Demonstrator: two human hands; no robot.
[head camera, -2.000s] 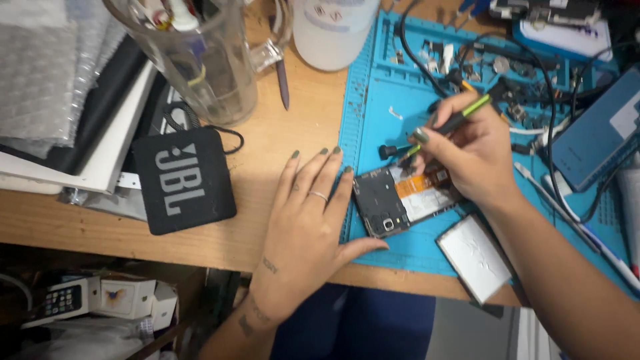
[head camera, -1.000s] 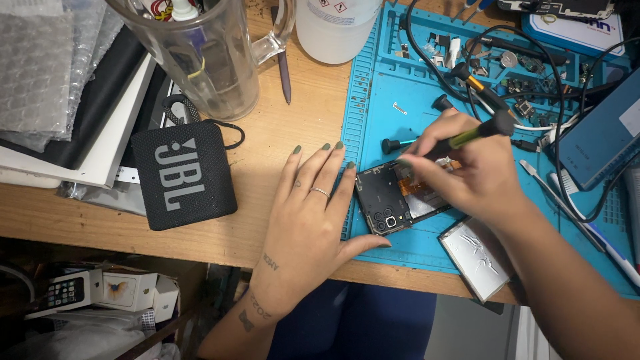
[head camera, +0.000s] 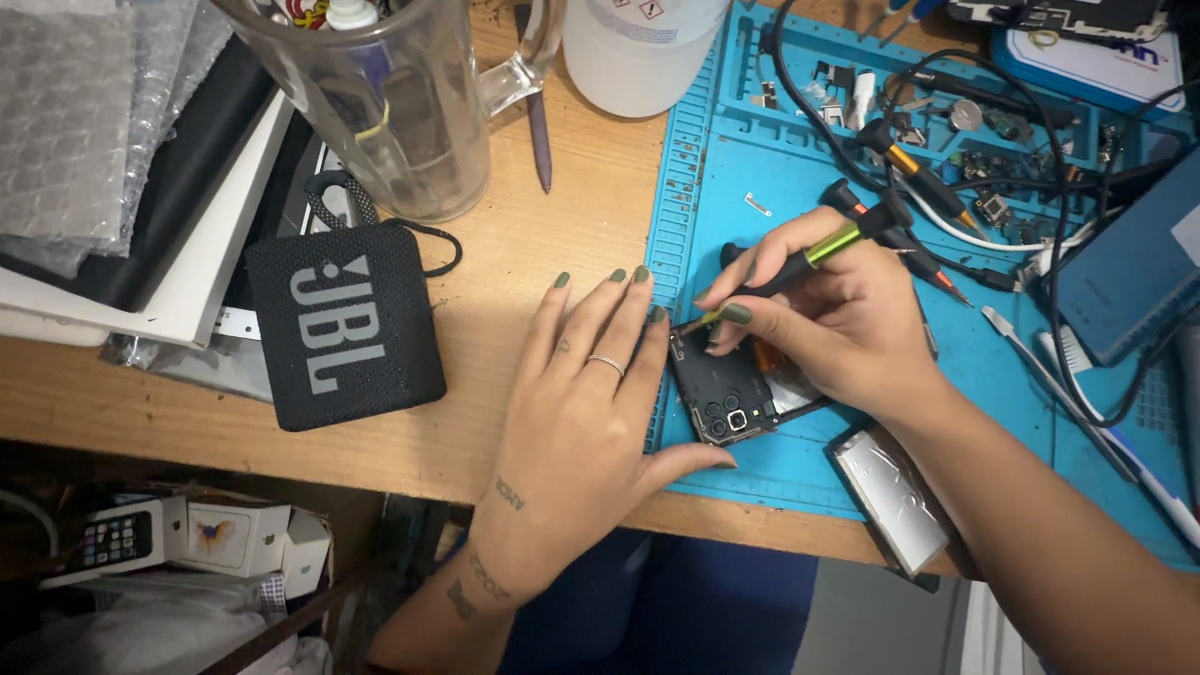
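An opened smartphone (head camera: 722, 380) lies on a blue silicone repair mat (head camera: 741, 178), its camera lenses and an orange flex cable showing. My right hand (head camera: 825, 309) holds a precision screwdriver (head camera: 816, 253) with a green and black handle, its tip at the phone's upper left corner. My left hand (head camera: 591, 412) lies flat with fingers apart, index fingertip and thumb beside the phone's left end; it grips nothing. A silvery phone battery (head camera: 891, 497) rests at the mat's front edge. More screwdrivers, one with an orange handle (head camera: 914, 173), lie beyond my right hand.
A black JBL speaker (head camera: 347, 328) and a glass mug (head camera: 403, 112) stand at the left, near a white plastic bottle (head camera: 642, 56). Small parts fill the mat's back trays. Black cables, a toothbrush (head camera: 1116, 431) and a blue phone panel (head camera: 1125, 253) occupy the right side.
My right hand has moved the screwdriver tip left, from near the orange flex cable to the phone's upper left corner. My left hand has stayed in about the same place.
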